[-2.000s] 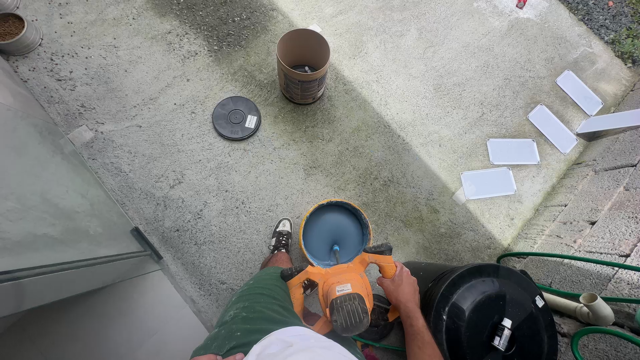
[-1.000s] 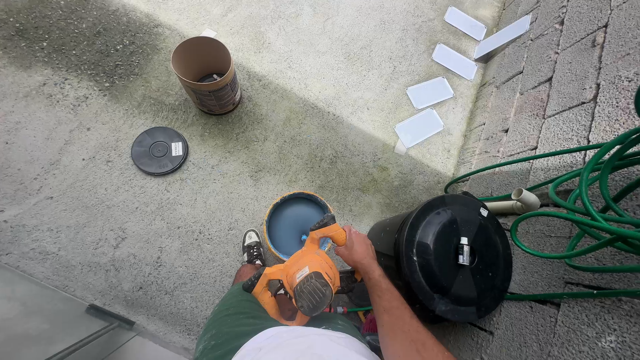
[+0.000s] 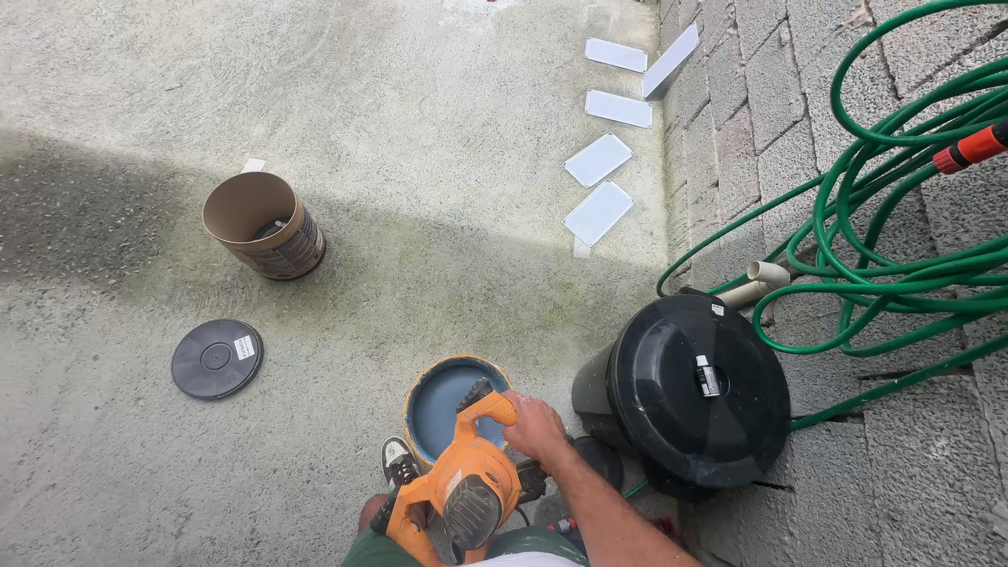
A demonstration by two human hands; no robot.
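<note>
With my right hand (image 3: 535, 427) I grip the right handle of an orange handheld power mixer (image 3: 465, 496). My left hand (image 3: 419, 516) is mostly hidden behind the mixer's left handle, with only a little skin showing there. The mixer is above the near side of an open bucket (image 3: 411, 409) with a yellowish rim. Blue-grey liquid (image 3: 449, 405) fills part of that bucket; the mixer covers the shaft from view. My shoe (image 3: 400, 463) stands just left of the bucket.
A lidded black bin (image 3: 661, 425), a small tube (image 3: 706, 376) on its lid, stands right beside a block wall (image 3: 827, 472) with a coiled green hose (image 3: 858, 276). Farther off are an open cardboard drum (image 3: 303, 244), a black lid (image 3: 197, 358) and several white panels (image 3: 598, 214).
The view has swung to the right, bringing in more of the wall and hose. My right hand stays on the mixer's handle, and the mixer remains over the bucket.
</note>
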